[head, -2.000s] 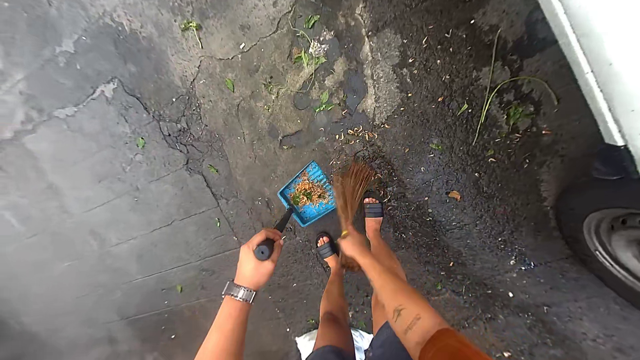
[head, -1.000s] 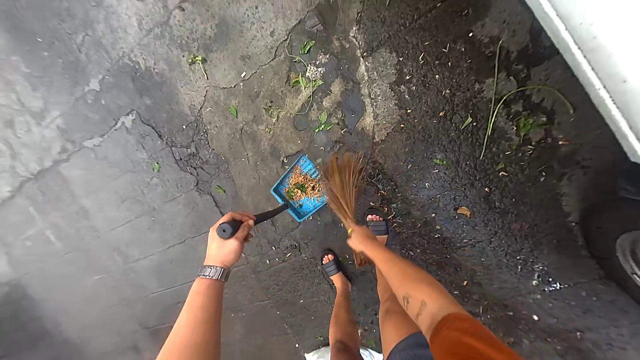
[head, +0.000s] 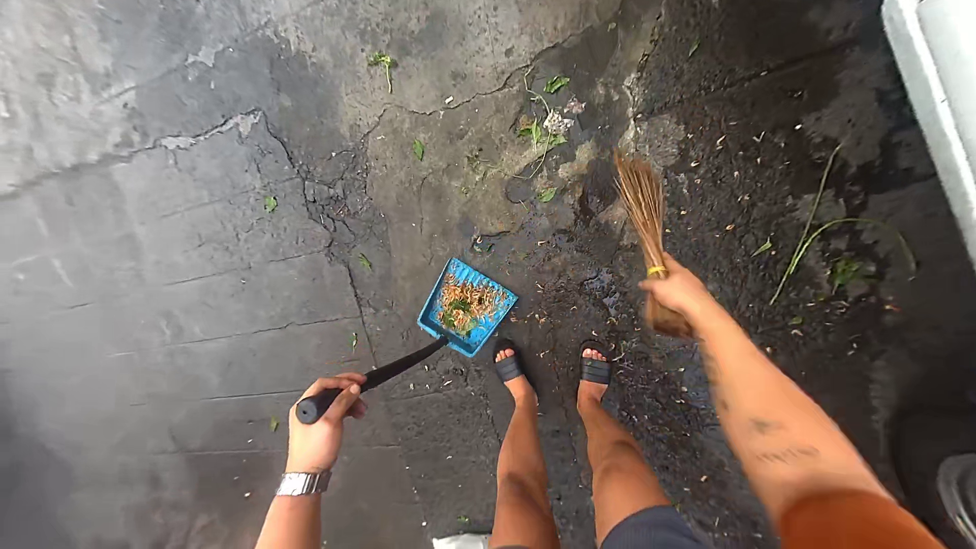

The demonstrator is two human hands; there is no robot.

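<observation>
My left hand (head: 324,419) grips the black handle of a blue plastic dustpan (head: 486,341). Dry brown litter and a few green leaves (head: 460,306) lie in the pan, which is at the ground in front of my feet. My right hand (head: 677,288) is closed around a short stick broom (head: 643,202) near its yellow band. The bristles point away from me, to the right of the dustpan and apart from it.
Wilted stems and white flowers (head: 557,122) lie on the cracked, damp concrete ahead. Long green stalks (head: 810,229) are at the right, near a white vehicle's edge (head: 934,99) and a wheel (head: 957,488). My sandalled feet (head: 595,366) stand below the dustpan, and brown bits are scattered about.
My right hand and the broom have moved right, away from the dustpan, where the bristles were close beside it. My left hand still holds the dustpan.
</observation>
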